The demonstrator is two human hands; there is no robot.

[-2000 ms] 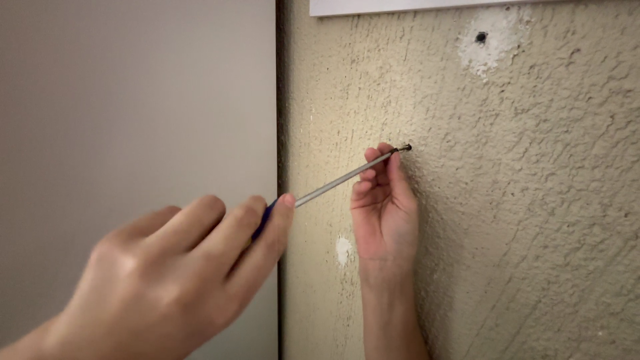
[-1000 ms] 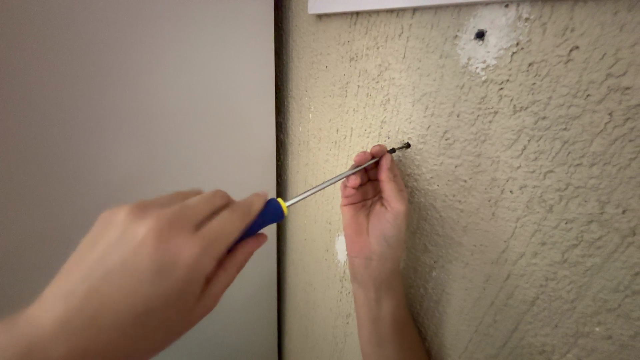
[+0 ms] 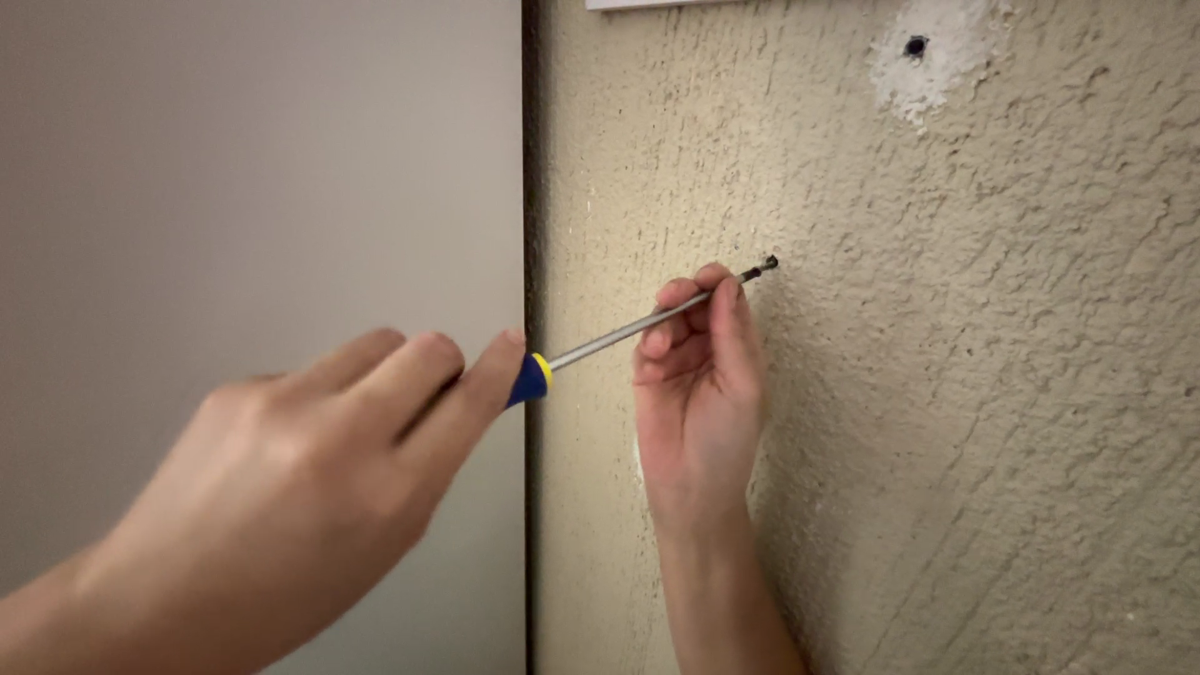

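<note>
My left hand (image 3: 300,478) is wrapped around the blue and yellow handle of a screwdriver (image 3: 614,335). Its steel shaft slants up to the right, and its tip meets a dark screw (image 3: 762,268) standing at a small hole in the textured beige wall (image 3: 984,394). The fingertips of my right hand (image 3: 698,375) pinch the shaft close to its tip, just left of the screw. Most of the handle is hidden inside my left hand.
A smooth grey panel (image 3: 262,169) fills the left side, with a dark vertical gap along its edge. Upper right, a white patch (image 3: 923,89) surrounds a dark hole (image 3: 916,46). The lower edge of a white object (image 3: 647,4) shows at the top.
My left hand has shifted its fingers around the handle; the yellow collar, hidden two seconds ago, shows now. My right hand's fingertips sit slightly further back from the wall than two seconds ago.
</note>
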